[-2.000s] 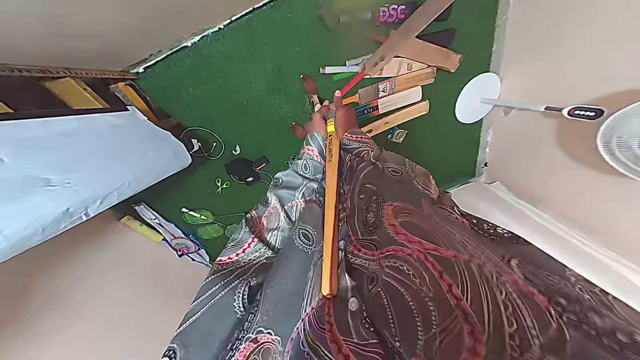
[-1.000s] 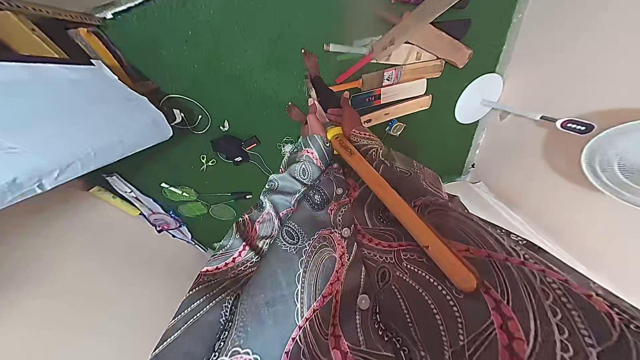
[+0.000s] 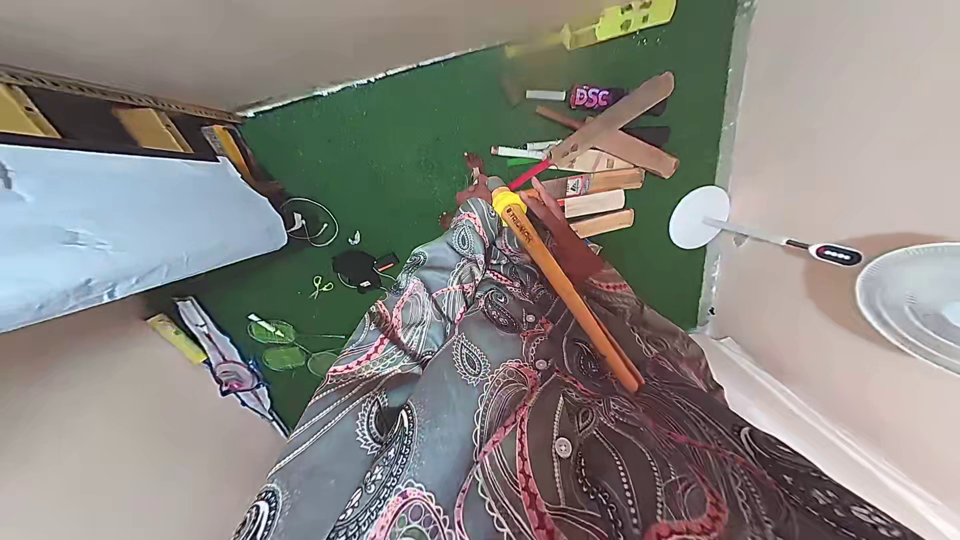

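Observation:
A long orange-brown wooden cricket bat (image 3: 574,300), seen almost edge-on, slants down to the right across my patterned shirt. It has a yellow band (image 3: 508,201) near its upper end and writing below that. My left hand (image 3: 474,195) is closed round the grey handle end, partly hidden by the sleeve. Just right of the yellow band, my right hand (image 3: 559,225) lies alongside the bat with its fingers extended and apart; its palm is partly hidden. Beyond the hands, several cricket bats (image 3: 600,204) lie on the green floor, one with a red handle (image 3: 529,174) crossing others.
A light-blue covered surface (image 3: 135,232) stands at left. Badminton rackets (image 3: 283,358), a black item (image 3: 356,270), scissors (image 3: 321,286) and a coiled cable (image 3: 311,222) lie on the floor. A white fan (image 3: 915,304) is at right. My bare feet (image 3: 474,161) show beyond my left hand.
The held bat has swung from nearly upright in view to a slant, its lower end moving right. My right hand has come away from its place close against my left hand, fingers spreading.

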